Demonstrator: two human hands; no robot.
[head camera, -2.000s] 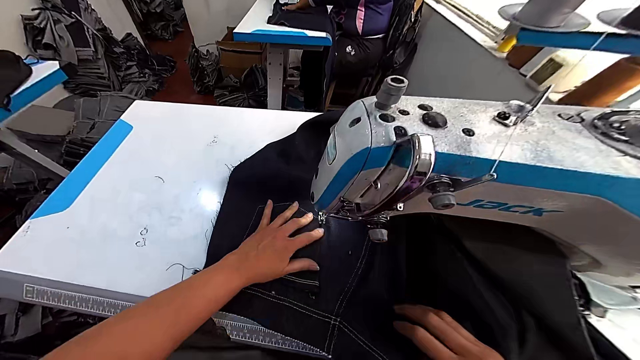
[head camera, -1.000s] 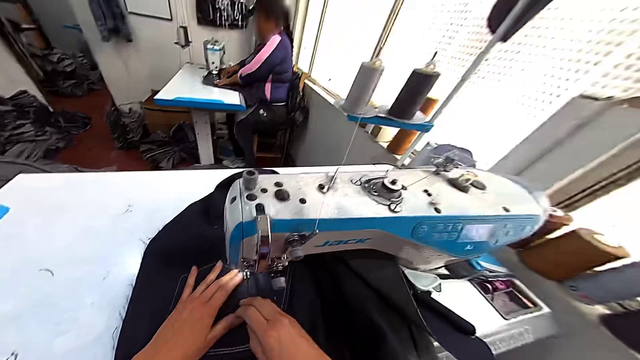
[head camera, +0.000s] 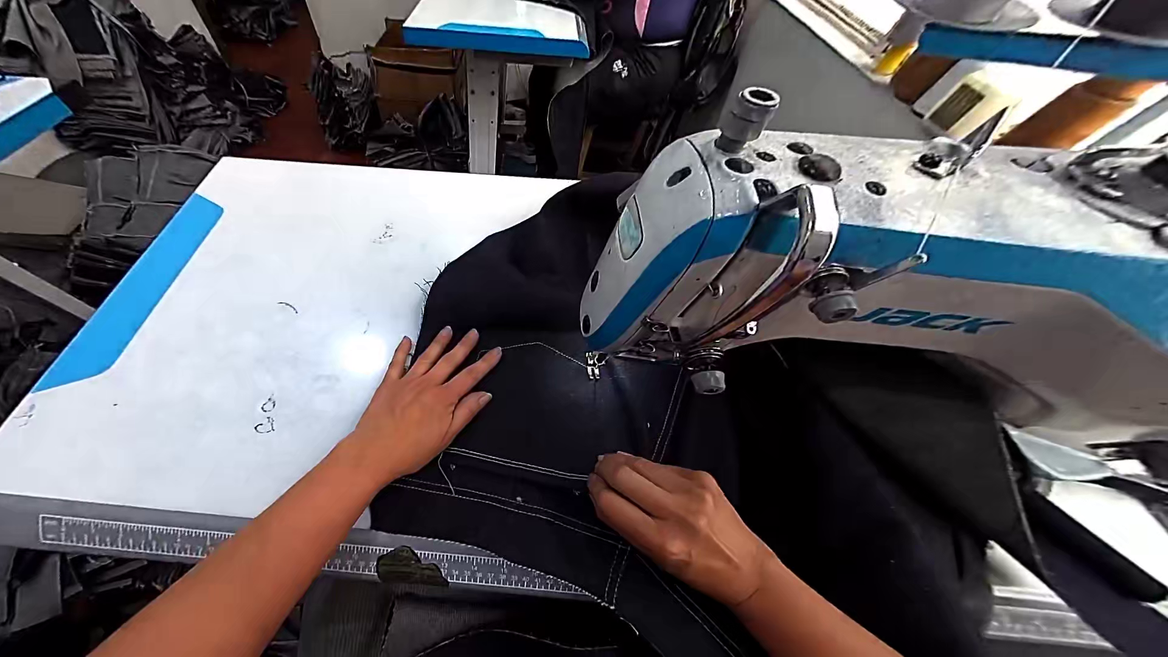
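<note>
Dark denim fabric (head camera: 538, 420) with pale stitched seams lies across the white table and under the presser foot (head camera: 595, 365) of a Jack sewing machine (head camera: 730, 246). My left hand (head camera: 422, 401) rests flat on the fabric's left part, fingers spread, left of the presser foot. Below and right of the foot, my right hand (head camera: 680, 520) has its fingers curled together at the fabric beside a double-stitched seam, pinching the cloth. A line of pale stitching runs from near my left fingertips to the foot. The needle tip is too small to make out.
The white tabletop (head camera: 301, 274) has a ruler strip (head camera: 137, 536) along its front edge. Piles of dark garments (head camera: 137, 201) lie at the left. Behind are another table (head camera: 497, 27) and a seated person (head camera: 639, 82). Thread cones stand at the upper right.
The view has swung right and back. Since one second ago my hands have moved apart, the left one away from the presser foot. My right hand, spread on the cloth two seconds ago, is now curled.
</note>
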